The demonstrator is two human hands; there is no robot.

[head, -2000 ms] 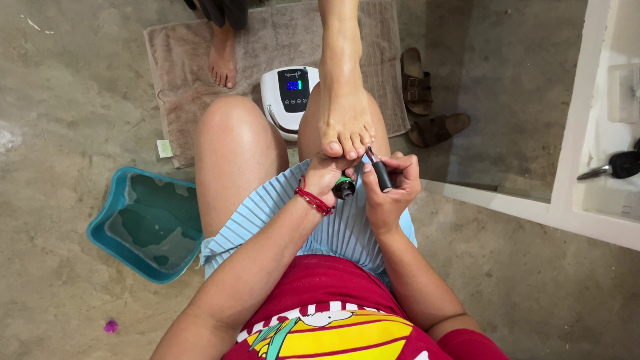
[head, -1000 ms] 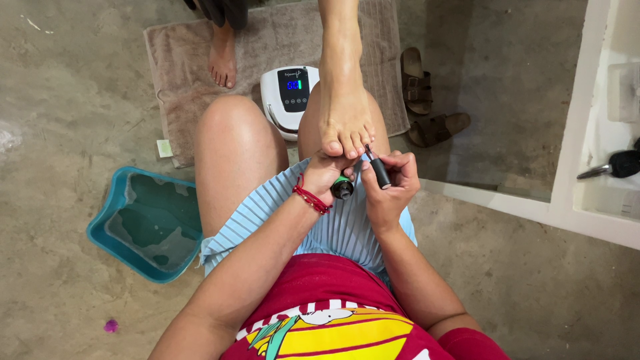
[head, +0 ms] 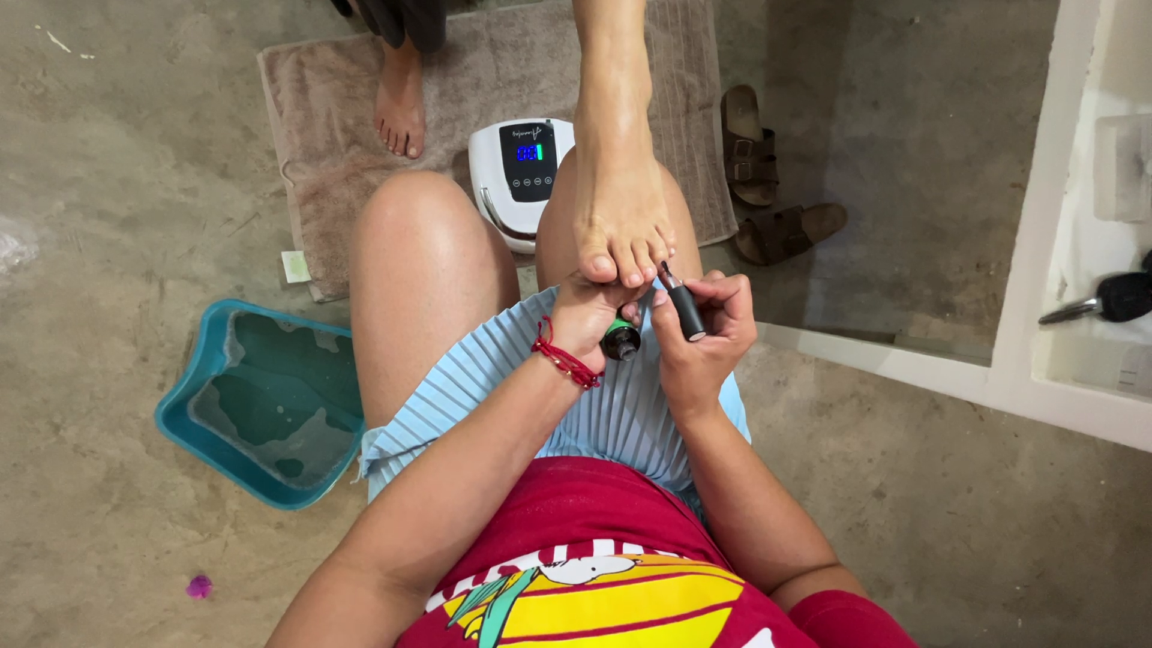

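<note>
Another person's bare foot [head: 625, 202] comes down from the top, its toes above my lap. My left hand [head: 589, 319] is under the toes and holds a small dark nail polish bottle [head: 621, 340] with a green band, its open neck towards me. Between the thumb and fingers of my right hand [head: 706, 333] is the black cap of a nail polish brush [head: 681, 306]. The brush tip is close by the smaller toes; whether it touches a nail I cannot tell. A white nail lamp [head: 504, 193] with a lit display stands beyond my knees.
A brown towel [head: 324, 126] lies under the lamp and the person's other foot [head: 400, 108]. On the left is a teal basin [head: 202, 409] with soapy water. Brown sandals [head: 751, 166] lie right of the towel. A white shelf frame [head: 1008, 360] at right holds a key [head: 1125, 297].
</note>
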